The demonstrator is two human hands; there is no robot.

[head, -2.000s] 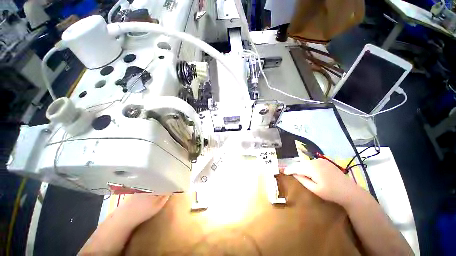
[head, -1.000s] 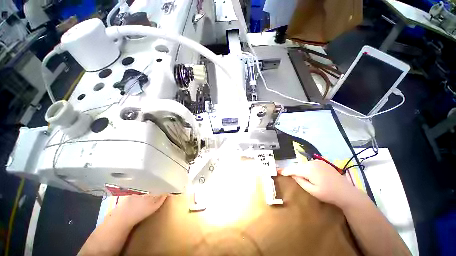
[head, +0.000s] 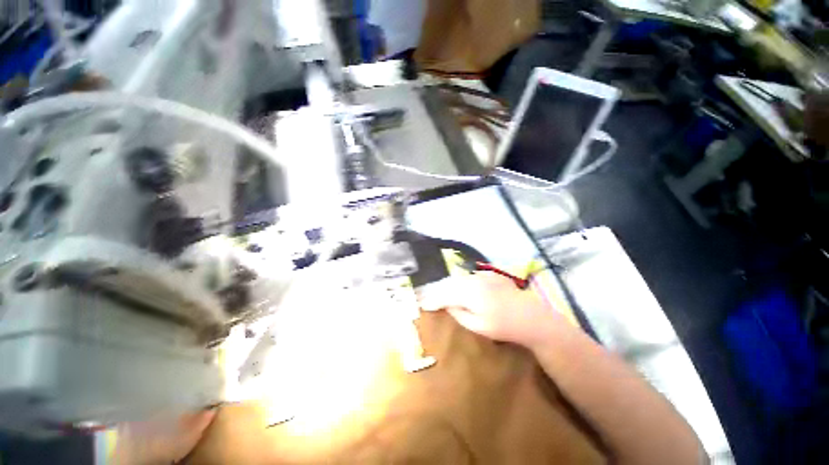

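Note:
The brown bag panel (head: 409,409) lies over the bed in front of the sewing machine, curving toward me. The clamp frame (head: 414,341) sits under the machine head on the panel, glaring white in the lamp light. My right hand (head: 486,304) rests at the panel's right upper edge, beside the frame, fingertips pointing left and gripping the edge. My left hand (head: 164,436) is blurred at the lower left, partly behind the machine head, at the panel's left edge; its fingers are mostly hidden.
The white sewing machine head (head: 100,336) fills the left. Red-handled thread snips (head: 500,272) lie just beyond my right hand. A tablet (head: 556,127) stands behind on the right. A white side table (head: 627,318) is at right. A brown hanging bag (head: 477,34) is at the back.
The camera view has swung right, so the machine, panel and hands appear further left and blurred. Both hands stay at the panel's edges. The frame's arms look more spread or raised, with blur.

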